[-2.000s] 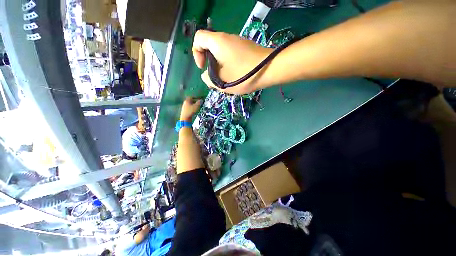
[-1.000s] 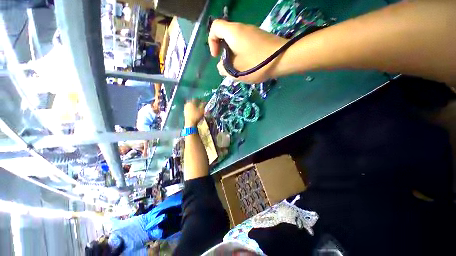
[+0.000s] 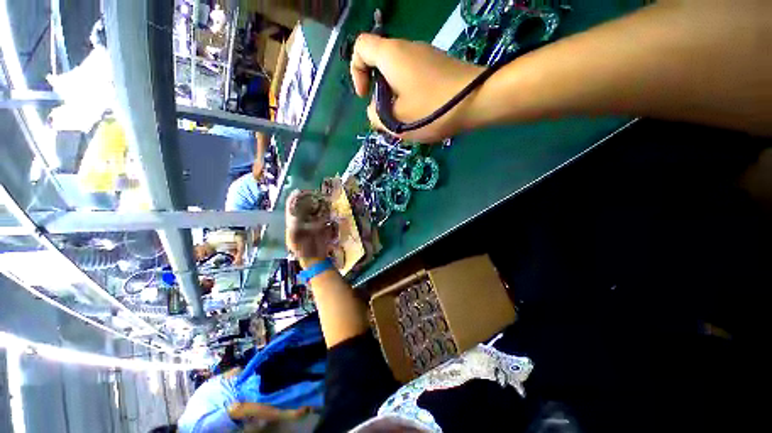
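My right hand point(image 3: 419, 89) is closed around a dark soldering iron point(image 3: 378, 84), with its black cord running back over the wrist. Green ring circuit boards point(image 3: 423, 173) with thin leads lie in a tangled pile on the bench beyond this hand. My left hand point(image 3: 309, 228), with a blue wristband, is at a tan cardboard sheet point(image 3: 347, 221) carrying round brownish stators. The left hand is blurred and its fingertips blend with the stators, so whether it holds one is unclear.
More green rings point(image 3: 529, 32) lie beside my right forearm. An open cardboard box point(image 3: 470, 300) with rows of round stators point(image 3: 423, 326) sits below the bench edge. People in blue point(image 3: 279, 364) are along the bench.
My left hand has moved from beside the ring pile to the stators on the cardboard sheet. My right hand still grips the iron and has hardly moved since one second ago.
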